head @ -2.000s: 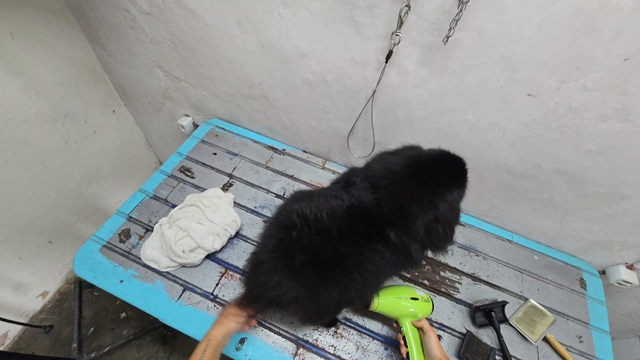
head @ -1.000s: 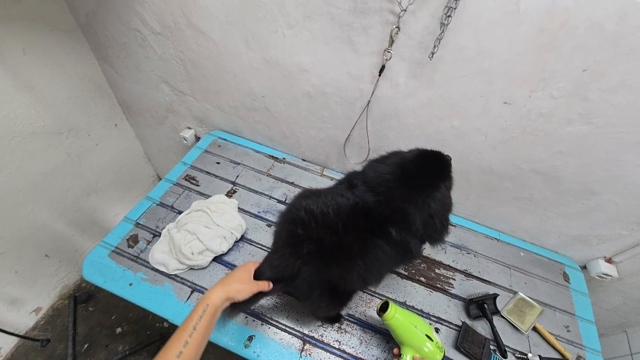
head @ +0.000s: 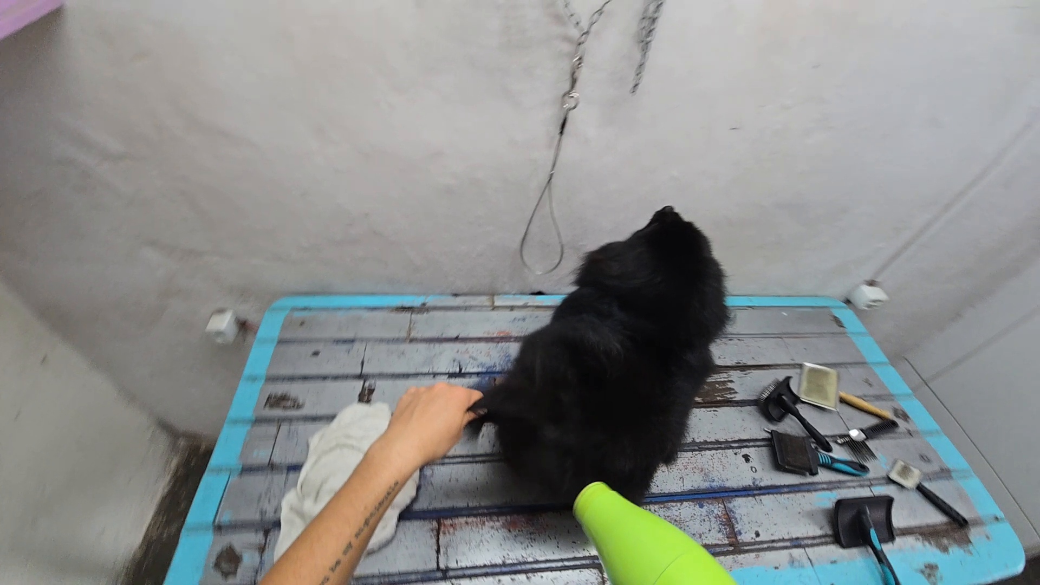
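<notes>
A fluffy black dog (head: 601,357) is on the worn grooming table (head: 471,491), its back toward me and its head up near the wall. My left hand (head: 432,418) grips the dog's tail at the left of its rump. Below the dog, a lime green hair dryer (head: 650,544) points up at its hindquarters. My right hand is out of the frame, as is the dryer's handle. Under and beside my left forearm lies a crumpled white towel (head: 333,459).
Several grooming brushes lie at the table's right, among them a slicker brush with a wooden handle (head: 819,386) and a black one (head: 865,520). A wire loop (head: 543,236) hangs from a chain at the wall. White fittings (head: 222,326) stand by the table's far corners.
The view has turned and shifted, showing more brushes. My right hand, seen on the dryer earlier, has left the view. My left hand still holds the tail.
</notes>
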